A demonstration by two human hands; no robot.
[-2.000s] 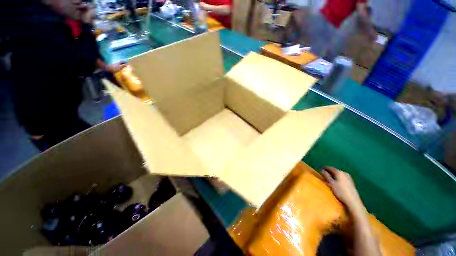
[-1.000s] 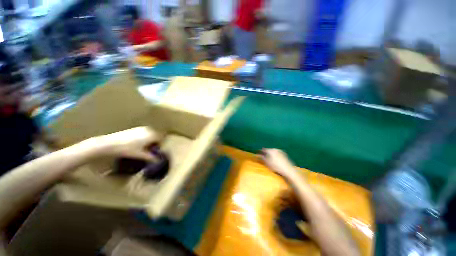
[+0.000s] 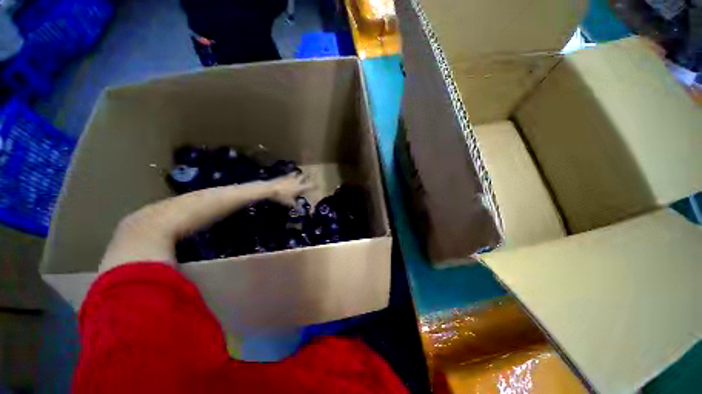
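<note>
My left hand [image 3: 294,187] reaches into the large brown carton [image 3: 292,281], over the heap of glossy black shells [image 3: 223,235]. Its fingers look spread apart at the shells, with nothing seen held, though the hand is small and blurred. More black shells [image 3: 208,165] lie behind my forearm. The second carton [image 3: 442,185] stands open on the bench to the right, and the visible part of its floor is bare. My right hand is out of the picture.
The orange padded fixture [image 3: 500,362] shows at the lower right, partly under a carton flap. Another orange block [image 3: 375,27] is at the top. Blue crates [image 3: 31,161] are at the left. A person in dark trousers [image 3: 235,31] stands beyond the large carton.
The view has swung left and down. My left hand has left the second carton, where it held black parts, and is now in the large carton. My right hand has gone out of view.
</note>
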